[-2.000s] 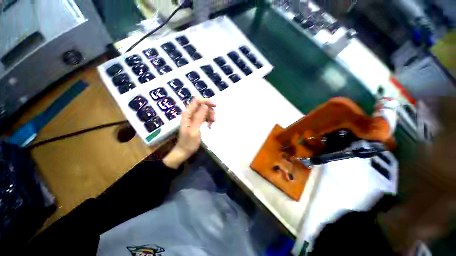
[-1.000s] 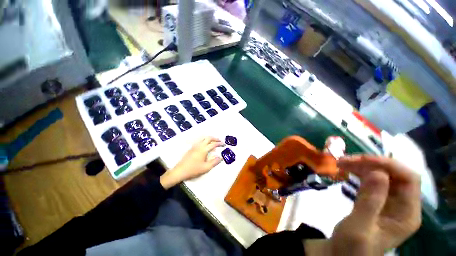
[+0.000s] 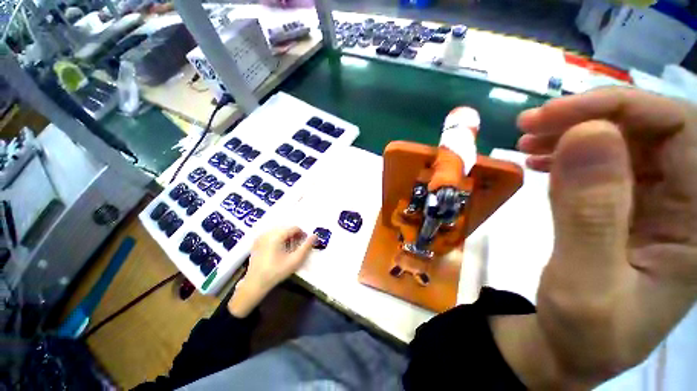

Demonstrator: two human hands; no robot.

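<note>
My left hand (image 3: pixel 271 260) is over the white board's near edge, its fingertips on a small glossy black part (image 3: pixel 321 238); the fingertips partly hide how it is gripped. A second black part (image 3: pixel 350 221) lies loose beside it. The orange toggle press fixture (image 3: pixel 489 179) stands to the right, its white-wrapped lever (image 3: pixel 461 134) pointing up. No black part shows in its nest (image 3: pixel 410 273). My right hand (image 3: pixel 611 221) is raised close to the camera, right of the fixture, empty, with fingers and thumb apart.
A white parts tray (image 3: pixel 336 122) with rows of black parts lies left of the board. A green conveyor belt (image 3: pixel 397 95) runs behind. A grey machine (image 3: pixel 84 221) and wooden table (image 3: pixel 145 305) are at left. A metal post (image 3: pixel 218 57) rises behind the tray.
Two black parts came onto the board, and the nearer one has shifted left at my left fingertips. My right hand came into view and is now apart from the lever. The view has turned.
</note>
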